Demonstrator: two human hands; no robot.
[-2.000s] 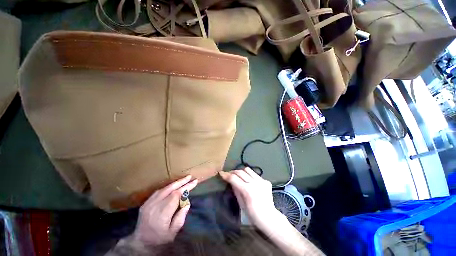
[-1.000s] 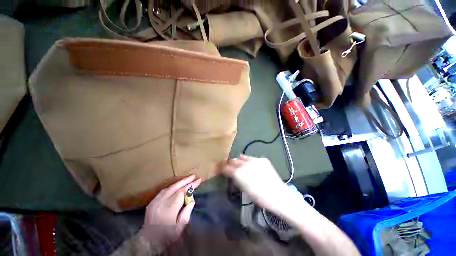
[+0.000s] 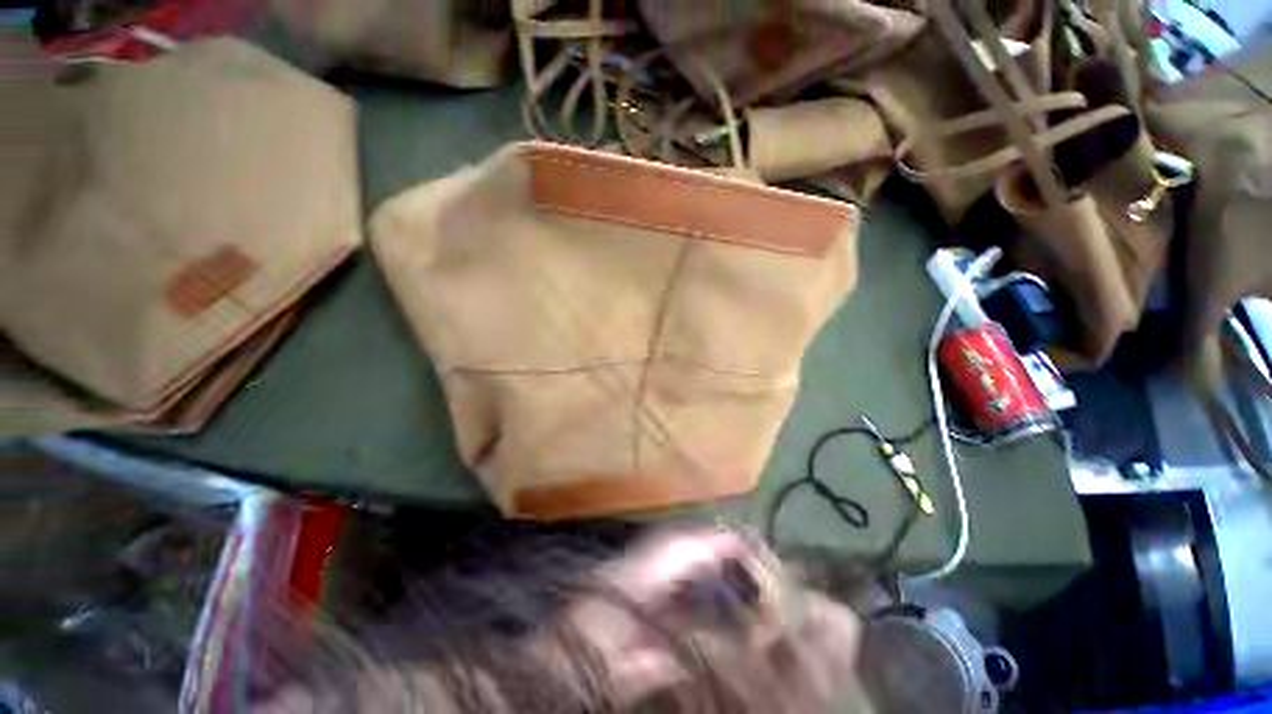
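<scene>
A tan tote bag [image 3: 572, 307] lies flattened on the dark green table [image 3: 963, 516], with a leather strip along its top edge and another at its bottom edge. Both my hands are strongly blurred and close together below the bag, apart from it. My left hand [image 3: 621, 607] is at bottom centre; my right hand [image 3: 802, 642] is just right of it. A small dark thing [image 3: 732, 583] shows between them, too blurred to name; finger positions are unclear. A yellow-and-dark pen tool [image 3: 903, 465] lies on the table right of the bag, beside a black cord.
A stack of tan bags [image 3: 168, 209] with a leather patch lies at left. More bags and straps [image 3: 823, 140] crowd the back. A red can [image 3: 993, 377] and white cord [image 3: 949, 488] are at right; a small fan [image 3: 921, 656] is at the table's front edge.
The view has shifted left. Both hands have left the bag's lower edge and come together below it. The pen tool now shows lying on the table.
</scene>
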